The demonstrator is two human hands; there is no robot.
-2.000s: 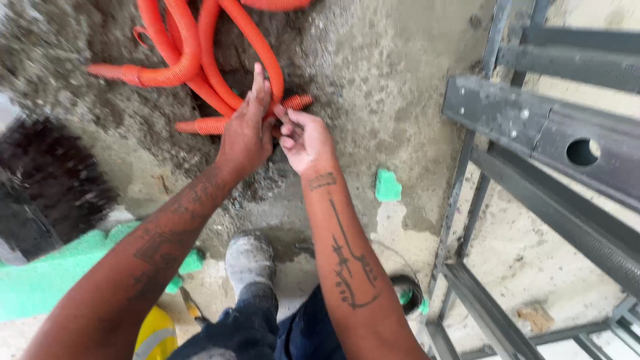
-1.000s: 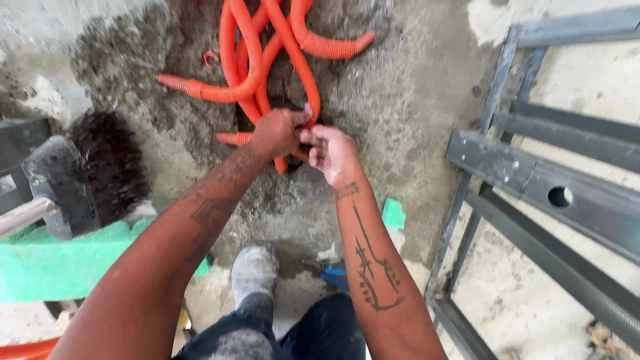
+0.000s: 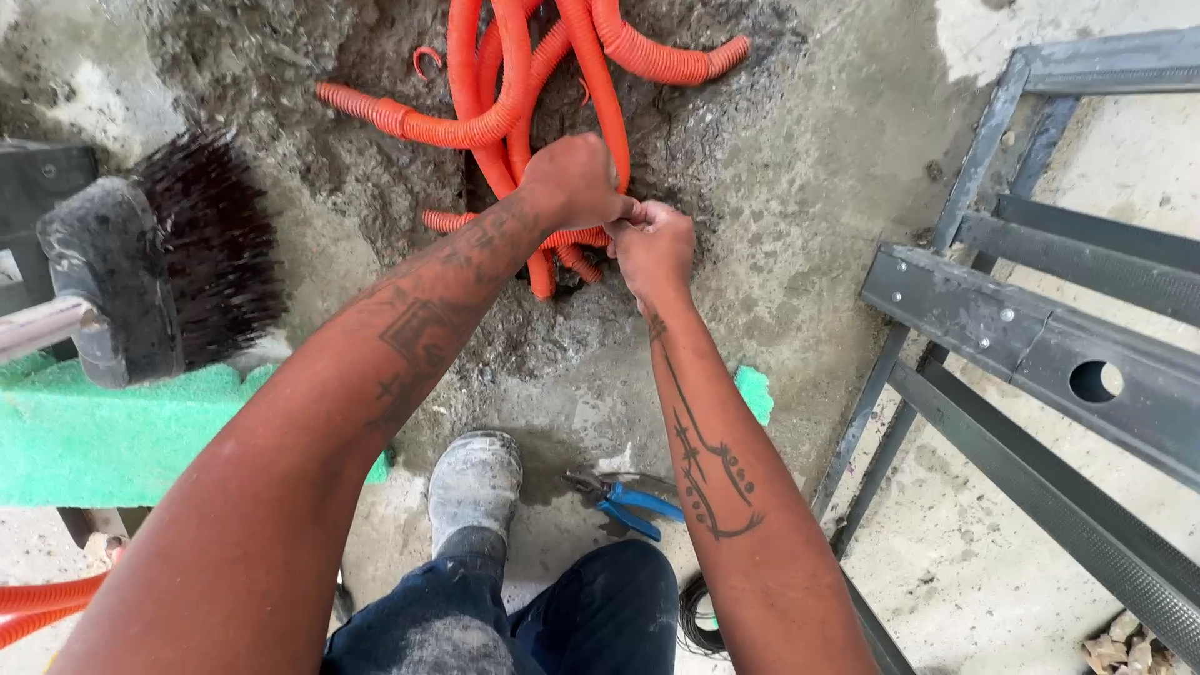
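Note:
Several orange corrugated conduits [image 3: 459,131] rise in a bundle from a muddy hole in the concrete. My left hand [image 3: 577,183] lies over the lower right part of the bundle, its fingers curled and partly hidden. Against it is my right hand [image 3: 656,244], thumb and fingertips pinched together at the edge of the conduits. Whatever is between the fingertips is too small to make out. Cut conduit ends stick out left, right and below my hands.
Blue-handled pliers [image 3: 637,506] lie on the floor by my boot [image 3: 475,487]. A coil of dark wire [image 3: 698,614] is near my knee. Left are a broom head [image 3: 122,281] and green foam [image 3: 122,436]; metal studs [image 3: 1031,328] stand at right. A green scrap [image 3: 754,395] lies between.
My left hand, stretched out flat two seconds ago, is now curled over the conduits. My right fingers have closed into a pinch. The pliers have come into fuller view.

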